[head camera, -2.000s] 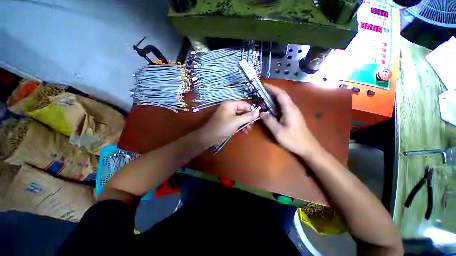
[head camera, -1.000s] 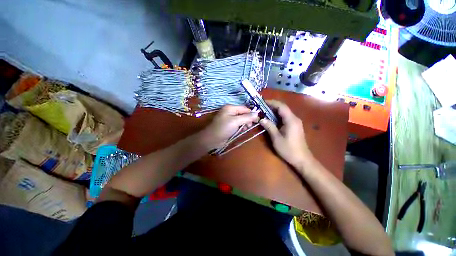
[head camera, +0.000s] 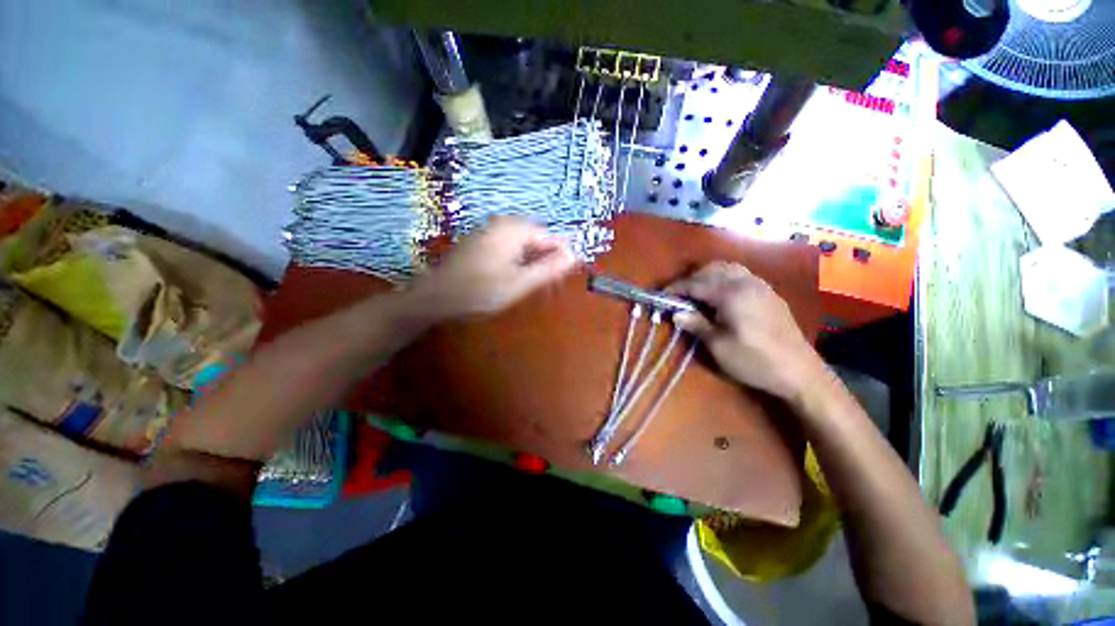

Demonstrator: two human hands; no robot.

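My right hand (head camera: 742,328) grips the right end of a narrow grey loading bar (head camera: 630,291) above the board. Several thin silvery rods (head camera: 638,385) hang from the bar toward me, their lower ends close together over the board. My left hand (head camera: 495,267) is off the bar, over the front of the rod stacks, and blurred; whether it holds anything is hard to see. The right stack of rods (head camera: 526,184) and the left stack with yellow tips (head camera: 355,220) lie at the rear left of the reddish-brown board (head camera: 489,367).
A yellowish comb-like strip (head camera: 620,64) with rods hangs under the green press block (head camera: 636,31). A steel post (head camera: 761,137) stands by the perforated plate (head camera: 685,159). A clamp (head camera: 333,126) is behind the left stack. A blue basket (head camera: 339,459) and yellow-lined bucket (head camera: 783,550) are below.
My left hand has let go at the bar and moved left toward the stacks. The bar has turned nearer to level, and its rods now hang spread toward me. The view has shifted.
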